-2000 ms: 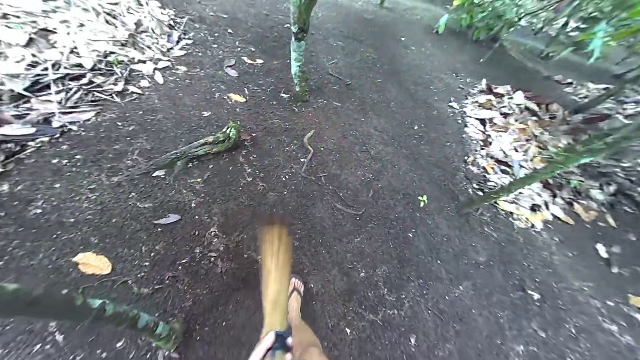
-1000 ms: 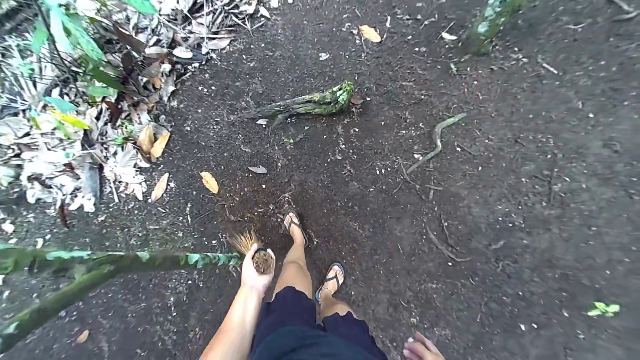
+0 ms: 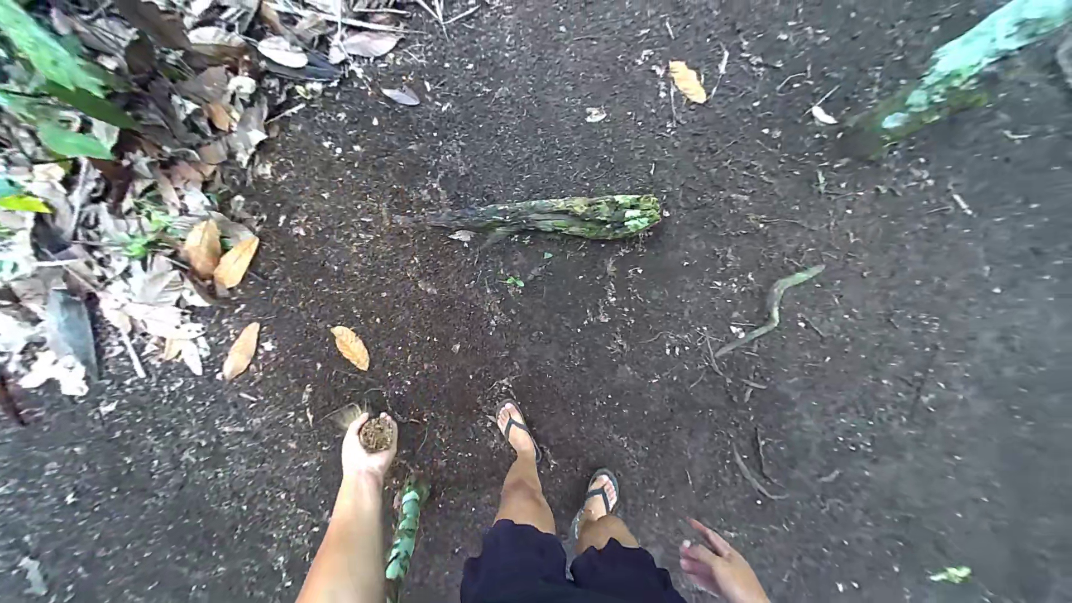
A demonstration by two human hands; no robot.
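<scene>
My left hand (image 3: 368, 448) is closed around the butt end of a stick broom (image 3: 377, 434), whose round bundle of cut ends faces up at the camera. Thin bristles show faintly beyond the fingers, and the rest of the broom is hidden beneath the hand. At the lower right, my right hand (image 3: 712, 561) hangs over the dark soil with its fingers apart and nothing in it. Nearest to the left hand are a lichen-covered stem (image 3: 405, 528) just below it and a yellow-brown fallen leaf (image 3: 350, 347) above it.
A mossy log piece (image 3: 569, 216) lies ahead of my sandalled feet. A pile of dry leaves (image 3: 167, 293) fills the upper left. A lichen-covered trunk (image 3: 946, 75) rises at the upper right. A crooked root (image 3: 775, 310) lies at the right.
Two seconds ago the broom pointed forward in front of my feet; now its butt end faces up at my left side. The right hand has come into view. The view has turned downward.
</scene>
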